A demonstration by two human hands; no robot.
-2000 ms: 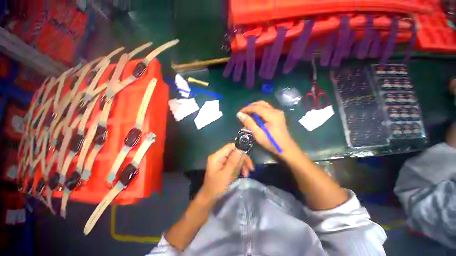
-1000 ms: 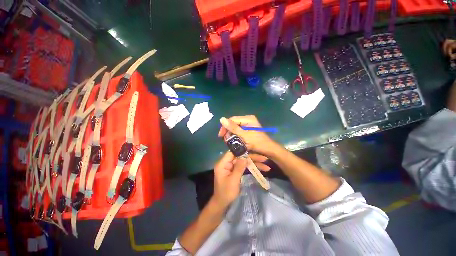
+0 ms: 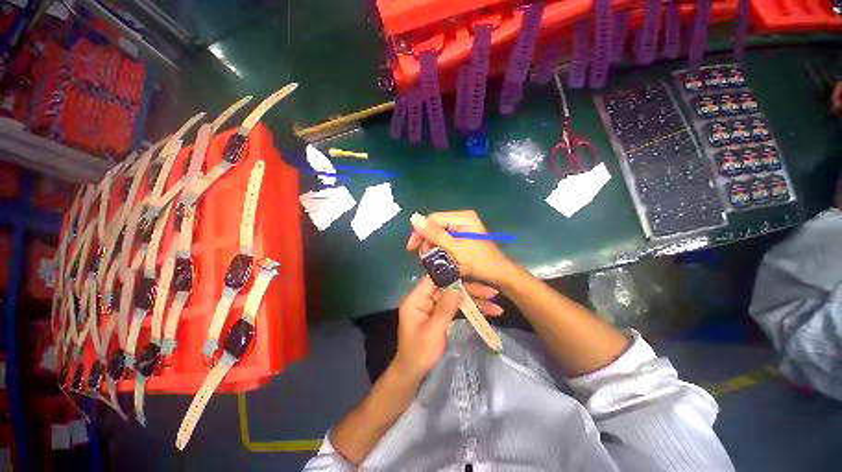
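A watch [image 3: 441, 266] with a dark rounded-square face is held between both hands, face up. Its cream strap [image 3: 480, 323] hangs down to the lower right. My left hand [image 3: 427, 318] grips the lower end of the case by the strap. My right hand [image 3: 466, 247] holds the upper part of the watch with thumb and fingertips. A blue pen-like tool [image 3: 485, 236] lies in my right hand and sticks out to the right. Its other end is hidden by the fingers.
A red-orange tray [image 3: 286, 277] with cream-strapped watches stands at left. White wipes [image 3: 375, 210], a blue stick [image 3: 369, 171], scissors [image 3: 572, 152] and sticker sheets [image 3: 660, 157] lie on the green bench. Purple straps [image 3: 480, 74] hang from red trays at top. Another person's sleeve [image 3: 803, 295] is at right.
Since two seconds ago, the watch has turned so its strap shows below, and the blue tool has swung from slanting to nearly level. In the last second the hands barely moved; the view shifted slightly.
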